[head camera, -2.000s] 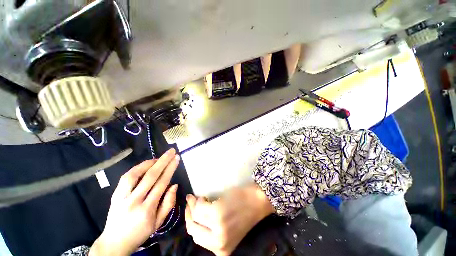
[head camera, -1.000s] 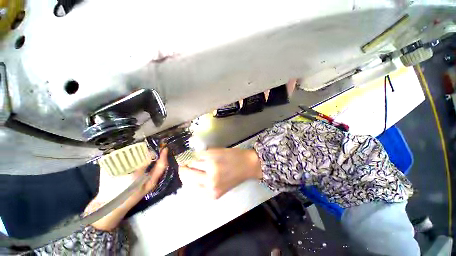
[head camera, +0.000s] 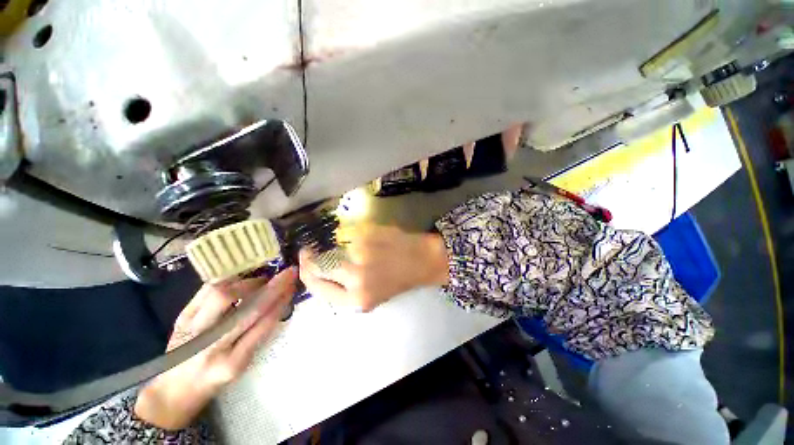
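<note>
The black cloth lies at the left, under the machine head, and its part near the needle is mostly hidden. My left hand lies below the ribbed cream tension dial, partly behind the curved grey metal arm, with its fingertips at the dark work near the needle. My right hand is beside the bright lamp spot, its bent fingers close to my left fingertips. What my fingers hold is too small and blurred to tell.
The white-grey machine head fills the upper view. Black label stacks stand under its arm. Red-and-black snips lie on the white table, partly behind my right sleeve. A blue bin is at the right.
Since two seconds ago, both hands have moved up to the needle area and most of the cloth has left the near table. Since one second ago, my left fingers have come together and my right hand sits slightly higher.
</note>
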